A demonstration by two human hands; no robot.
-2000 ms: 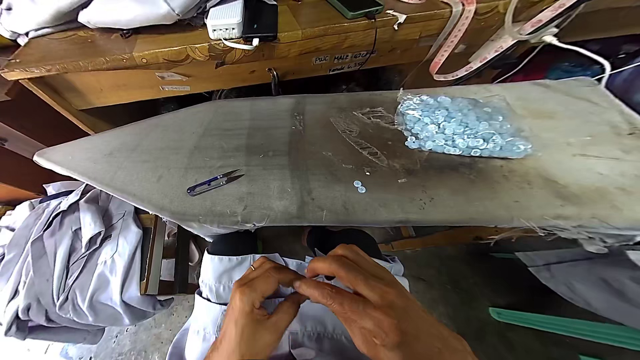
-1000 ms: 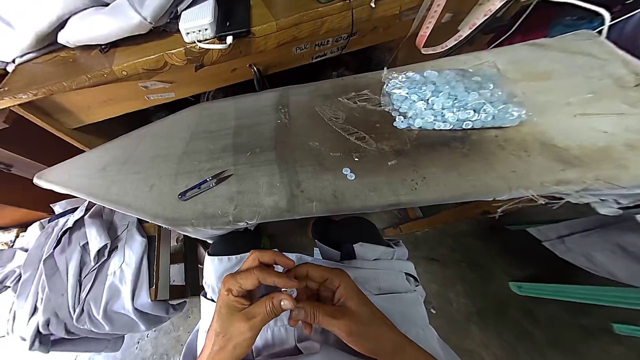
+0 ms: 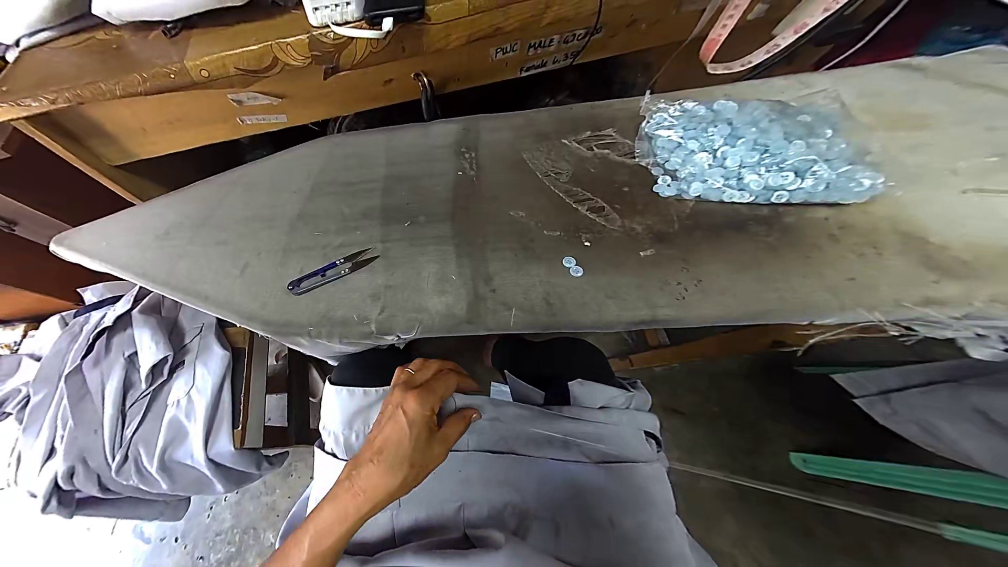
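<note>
My left hand (image 3: 421, 417), a ring on one finger, pinches the upper edge of a grey cloth garment (image 3: 551, 496) spread over my lap. My right hand is out of view. A thin pale thread lies across the cloth to the right of my left hand. Beyond my lap, on the cloth-covered ironing board (image 3: 409, 205), thread snips (image 3: 331, 272) lie at the left with their blades apart. Two small pale-blue buttons (image 3: 572, 266) lie near the middle of the board. A clear plastic bag (image 3: 756, 153) full of similar buttons rests farther right.
Grey garments (image 3: 150, 394) hang in a heap at the left. Behind the board stands a wooden table (image 3: 197, 59) with a white electrical device (image 3: 334, 11) on it. A pink measuring tape (image 3: 728, 39) hangs at the upper right. Green strips (image 3: 898, 476) and grey cloth (image 3: 945, 405) are at the lower right.
My right hand, beside my left over my lap before, has gone out of view. My left hand now grips the garment's upper edge, and more of the cloth shows.
</note>
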